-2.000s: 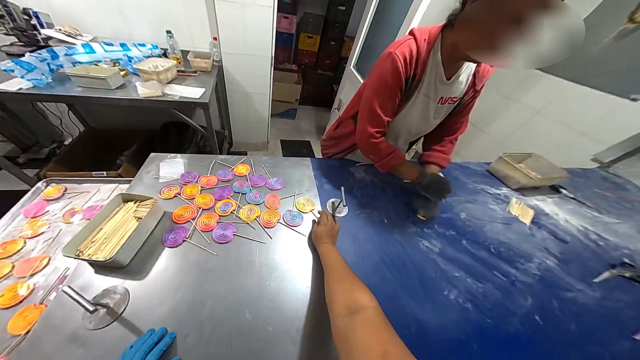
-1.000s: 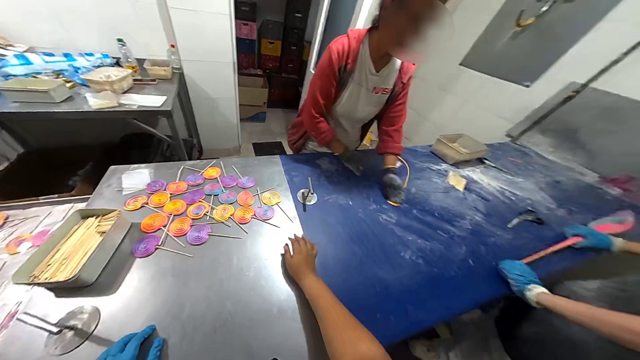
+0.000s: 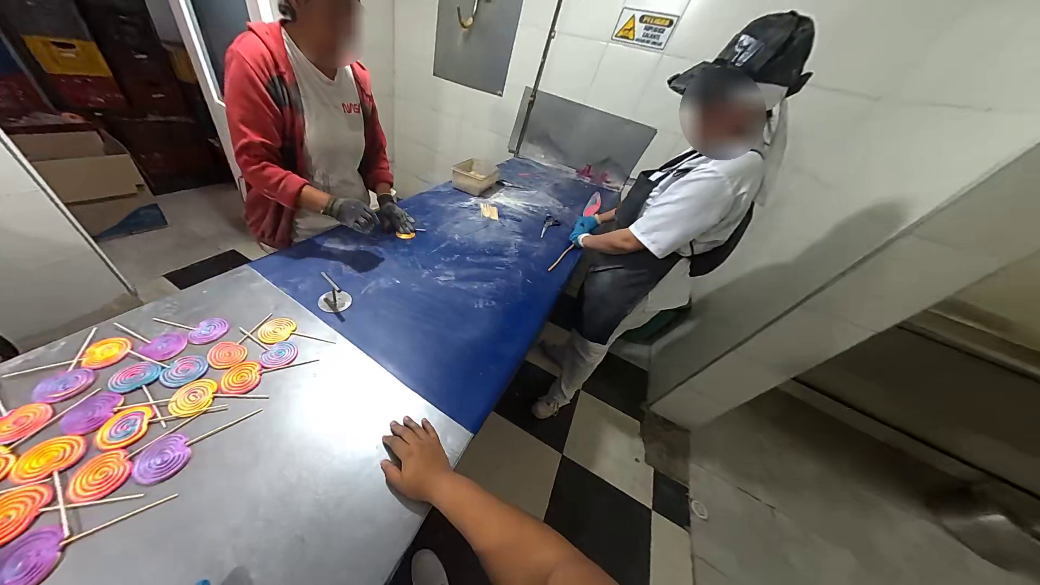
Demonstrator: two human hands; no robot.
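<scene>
My bare right hand [image 3: 417, 461] rests palm down on the edge of the steel tabletop [image 3: 309, 479], fingers slightly spread, holding nothing. Of my left hand only a tiny bit of blue glove shows at the bottom edge; its state is hidden. Several spiral lollipops [image 3: 161, 459] on sticks, in orange, yellow, purple and blue, lie to the left of my right hand. A metal disc press with a handle [image 3: 334, 301] stands on the blue table surface [image 3: 439, 325], beyond my hand.
Across the table a co-worker in a red jacket touches a small yellow lollipop [image 3: 405, 235]. Another co-worker on the right holds a pink candy piece [image 3: 593, 204] in blue gloves. A plastic tub [image 3: 474, 176], some sticks [image 3: 488, 211] and scissors [image 3: 549, 225] lie on the blue surface.
The view has swung far right. My right hand has left the disc press's side and now lies at the steel table's near edge. My left glove has nearly gone from view.
</scene>
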